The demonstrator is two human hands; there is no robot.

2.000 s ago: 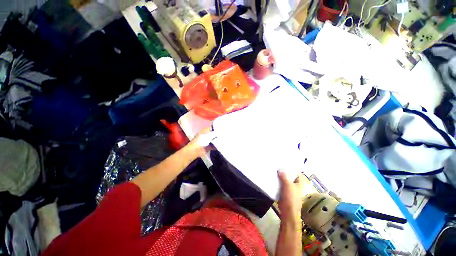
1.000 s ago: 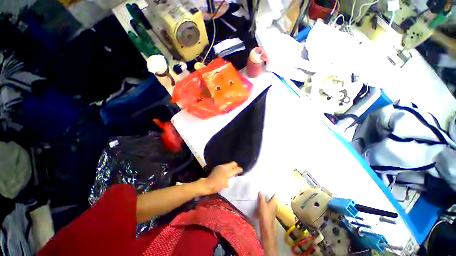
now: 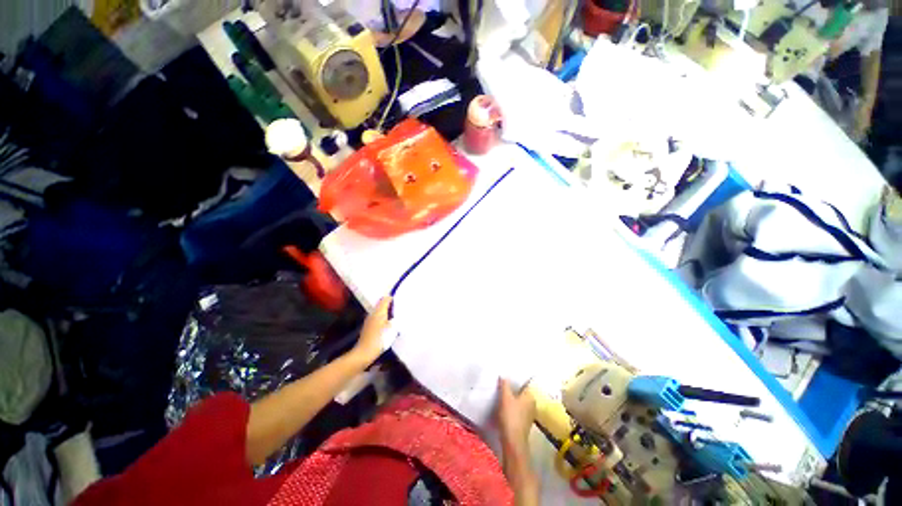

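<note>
A large white panel (image 3: 475, 296) lies on the white sewing table, overexposed so that its far outline is hard to see. A thin dark line of black (image 3: 450, 233) shows along its upper left edge. My left hand (image 3: 377, 331) holds the panel's left edge at the lower end of that line. My right hand (image 3: 514, 415) is at the panel's near edge, beside the sewing machine, with its fingers on the fabric. The panel's near edge hangs towards my lap between the hands.
Orange-red plastic bag (image 3: 401, 183) and pink thread cone (image 3: 483, 125) at the table's far end. Sewing machine (image 3: 603, 395) and scissors (image 3: 586, 472) right of my right hand. Black plastic bag (image 3: 247, 336) at left. Striped white garments (image 3: 781, 257) beyond the table's blue edge.
The black panel, broadly exposed a second ago, is now covered by white except for a thin edge. My left hand has moved up and left to the panel's edge. The view has shifted slightly.
</note>
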